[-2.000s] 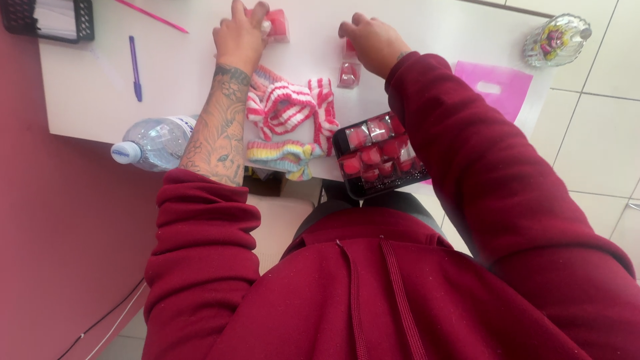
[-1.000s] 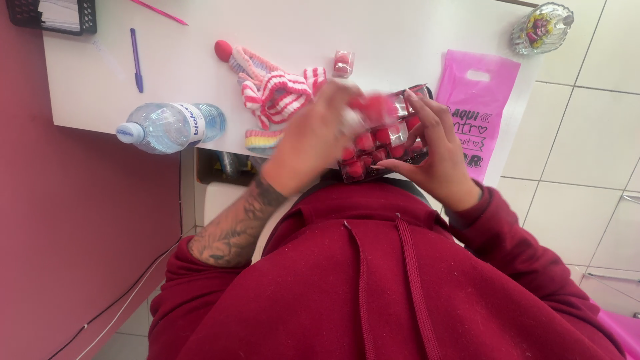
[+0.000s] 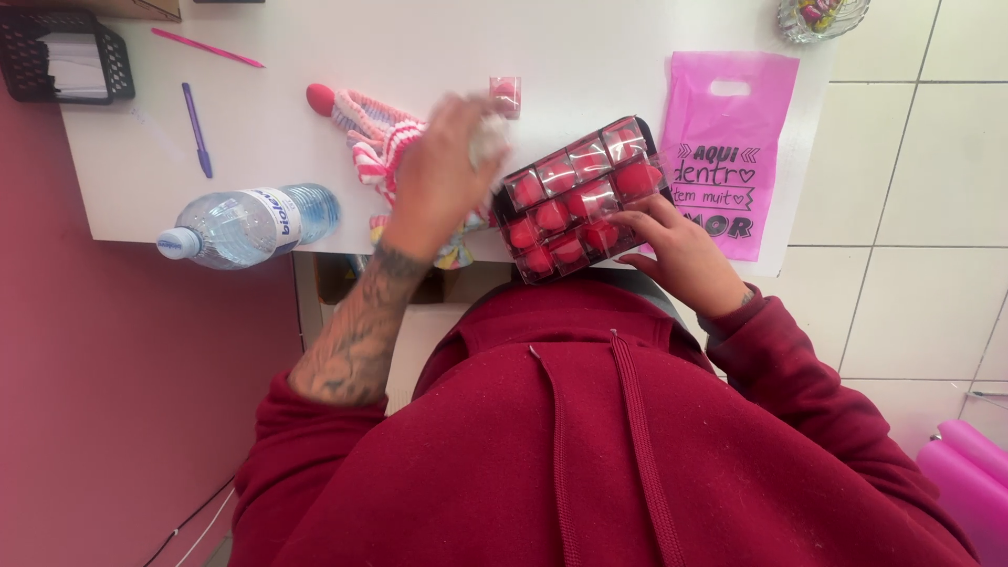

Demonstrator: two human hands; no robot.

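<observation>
My left hand (image 3: 445, 169), blurred, is over the striped fabric headbands (image 3: 382, 153) and holds a small whitish thing, too blurred to name. At the table's front edge, a black tray (image 3: 650, 138) holds several clear boxes with red makeup sponges (image 3: 553, 214). The fingers of my right hand (image 3: 669, 240) touch the tray's right side and a box there; whether they grip is unclear. One more clear box with a red sponge (image 3: 505, 96) stands on the table behind the tray. A loose red sponge (image 3: 320, 100) lies at the left end of the headbands.
On the table's left lie a water bottle (image 3: 252, 224), a purple pen (image 3: 197, 130), a pink pen (image 3: 208, 48) and a black basket with papers (image 3: 118, 67). A pink plastic bag (image 3: 728, 118) lies right of the tray, a glass candy bowl (image 3: 823, 17) behind it.
My right hand has come from the back of the table to the tray. My left hand has moved from the tray to over the headbands since one second ago. The tray now sits more tilted.
</observation>
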